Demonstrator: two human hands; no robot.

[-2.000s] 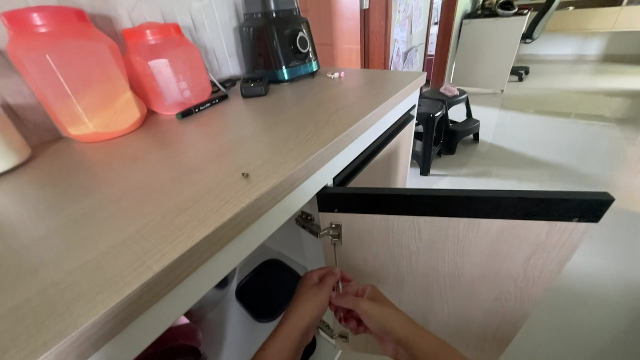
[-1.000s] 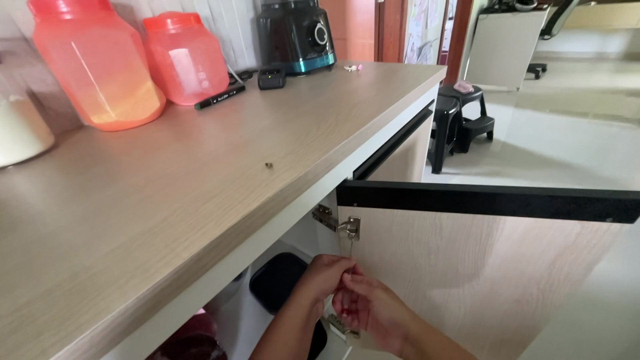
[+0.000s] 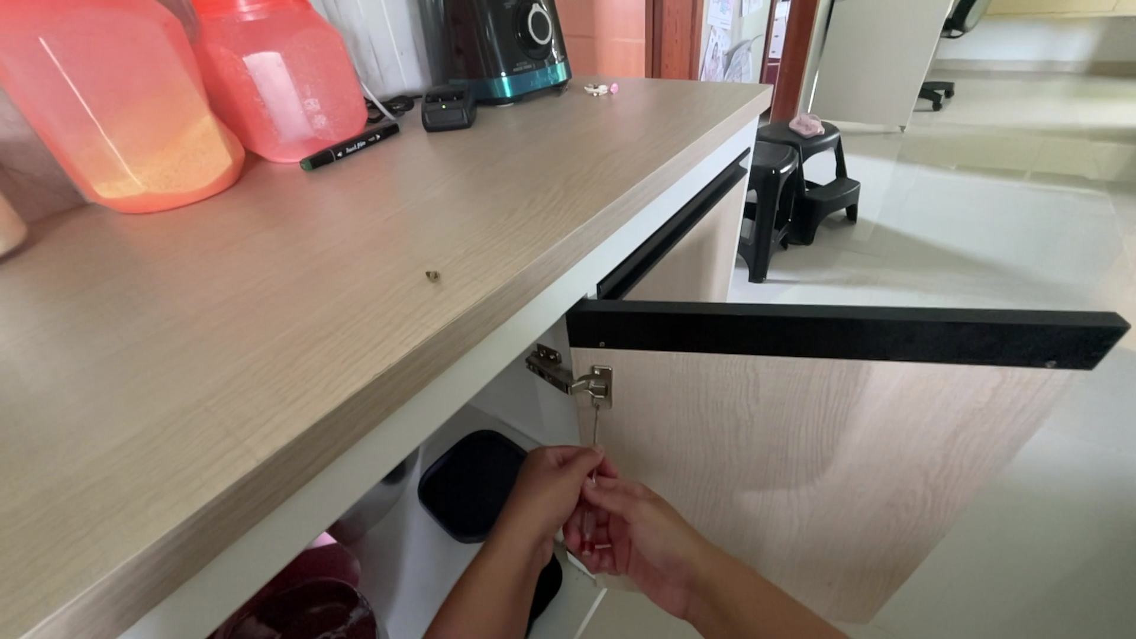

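A cabinet door [image 3: 799, 444] with a black edge rail [image 3: 852, 335] stands swung out from the cabinet. A metal concealed hinge [image 3: 599, 384] joins it to the cabinet side. The thin metal shaft of a screwdriver [image 3: 595, 426] rises upright to the lower edge of this hinge. My left hand [image 3: 564, 484] pinches the shaft from the left. My right hand [image 3: 630, 532] is closed around the tool's clear and red handle, lower down. The fingers of both hands touch. A small metal screw-like piece [image 3: 432, 276] lies on the wood-look countertop [image 3: 311, 355].
Pinkish-red plastic jars [image 3: 275, 80], a marker [image 3: 351, 146], a small black charger [image 3: 448, 108] and a blender base [image 3: 506, 44] stand or lie at the counter's back. Dark containers [image 3: 470, 484] are inside the cabinet. Black step stools [image 3: 825, 191] are on the floor beyond.
Both hands stay together below the upper hinge, around the screwdriver. The fingers have shifted slightly on it. The view has moved a little.
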